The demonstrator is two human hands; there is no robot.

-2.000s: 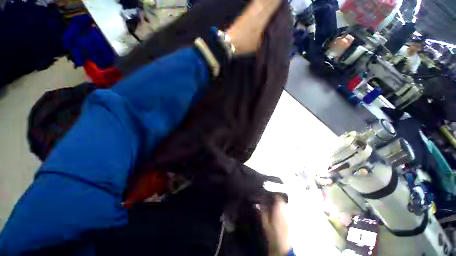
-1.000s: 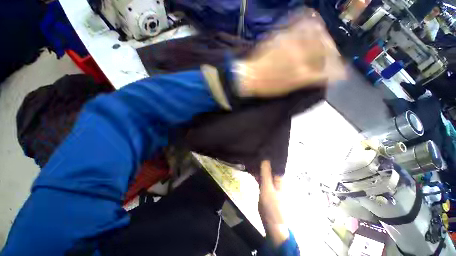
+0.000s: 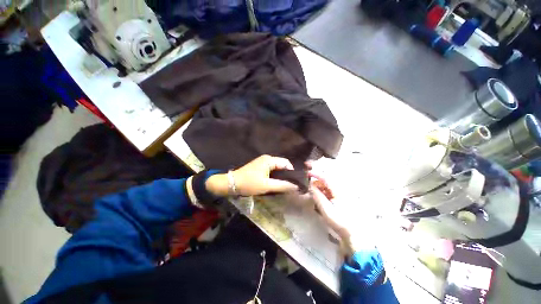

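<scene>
A dark brown garment piece lies crumpled across the white machine table. My left hand grips its near edge between thumb and fingers. My right hand is at the same edge, its fingertips close to my left fingertips; glare washes it out, and whether it grips the cloth is unclear. The cream-white sewing machine stands to the right of both hands, its needle area lost in glare.
Metal cylinders stand behind the machine. A dark printed card or phone lies at the lower right. Another machine is at the upper left. A dark cloth heap and a red crate are below the table's left side.
My left hand has come down and back from over the table to the cloth's near edge, close to my right hand. The cloth now lies spread and crumpled on the table.
</scene>
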